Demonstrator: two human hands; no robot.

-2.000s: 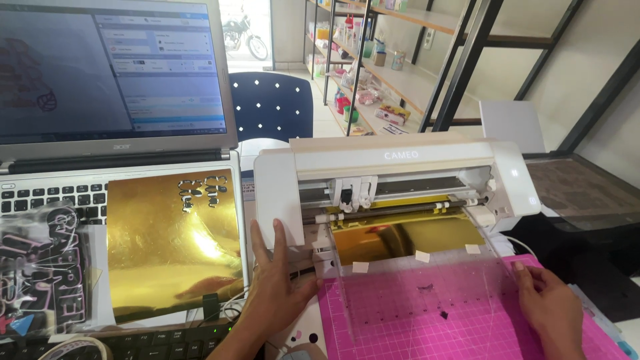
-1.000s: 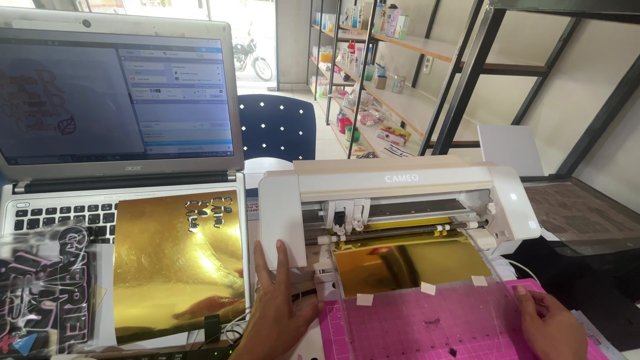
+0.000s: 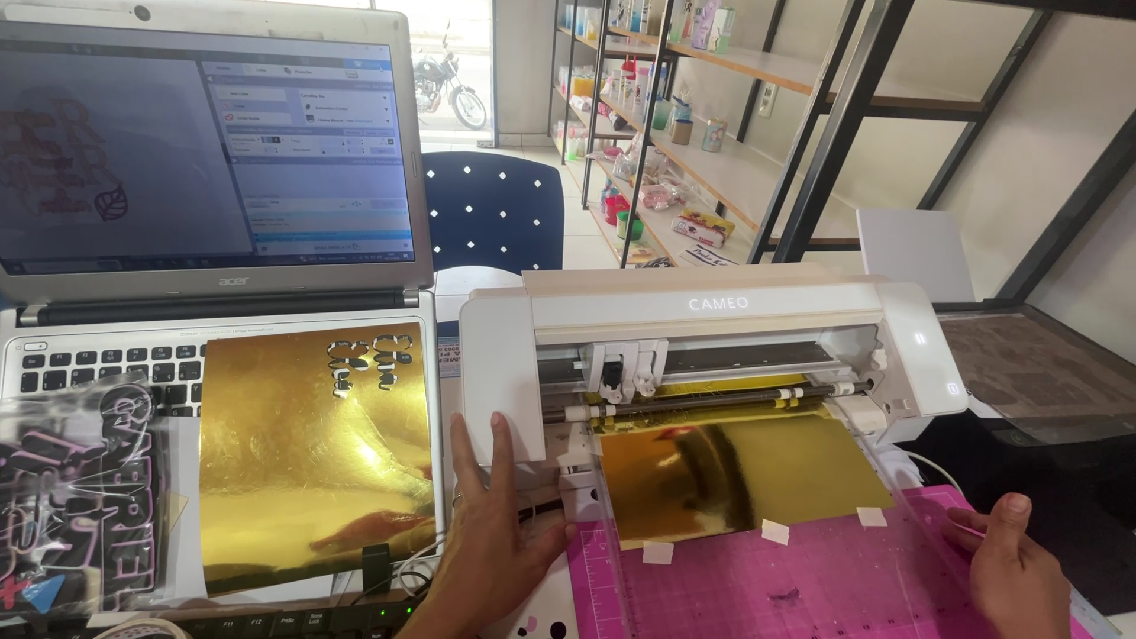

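Note:
A white Cameo cutting machine (image 3: 710, 306) stands on the table with its front uncovered. Gold mirror-finish sheet (image 3: 737, 470), taped along its near edge to a clear cutting mat (image 3: 737, 595), runs under the roller. The mat lies over a pink gridded mat (image 3: 590, 568). My left hand (image 3: 497, 532) has its fingers spread, fingertips against the machine's left front. At the mat's right edge is my right hand (image 3: 1016, 559), fingers curled and thumb raised; whether it grips the edge is unclear. Beside the machine, the carriage (image 3: 621, 368) sits toward the left of its rail.
An Acer laptop (image 3: 213, 151) stands at left, a cut gold sheet (image 3: 311, 479) over its keyboard. Bagged black letter cutouts (image 3: 80, 506) lie left of that. A second keyboard (image 3: 284, 621) is at the near edge. Behind are a blue chair (image 3: 493, 209) and shelves (image 3: 728, 169).
The mat and gold sheet have shifted slightly toward me relative to the machine. Both hands remain near the same spots. The carriage stays toward the left.

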